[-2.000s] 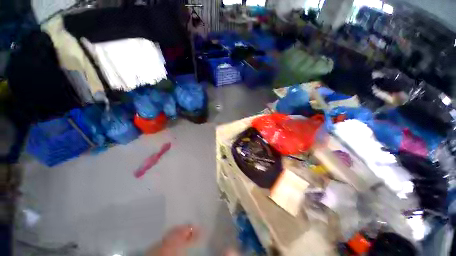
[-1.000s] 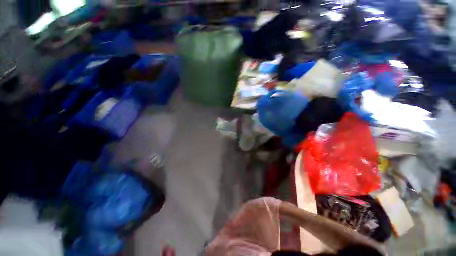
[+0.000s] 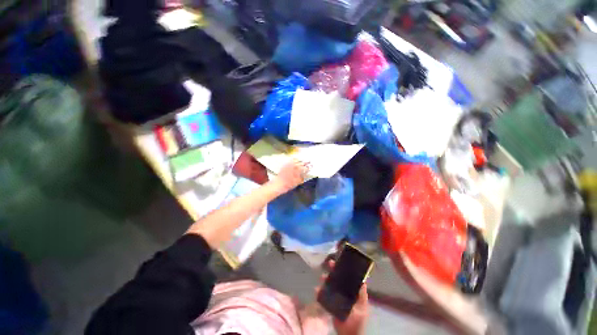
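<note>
My left hand (image 3: 294, 173) reaches over the crowded table and grips the lower edge of a white sheet (image 3: 330, 157). A yellowish paper (image 3: 265, 153) lies beside the sheet, with a dark red piece (image 3: 250, 168) below it. Any writing on the sheet is too blurred to read. My right hand (image 3: 353, 319) is low in the picture, partly cut off by the bottom edge. It holds a smartphone (image 3: 345, 278) with a dark screen, tilted, in front of the table.
The table (image 3: 163, 171) bears booklets (image 3: 196, 127), a blue plastic bag (image 3: 314, 209), a red plastic bag (image 3: 425, 219), another white sheet (image 3: 321, 116) and dark cloth (image 3: 141, 78). A green woven sack (image 3: 46, 137) stands at the left. A pink apron (image 3: 245, 311) shows below.
The view has turned and moved close over the table. My left hand is now at the white sheet, and the smartphone now shows in my right hand.
</note>
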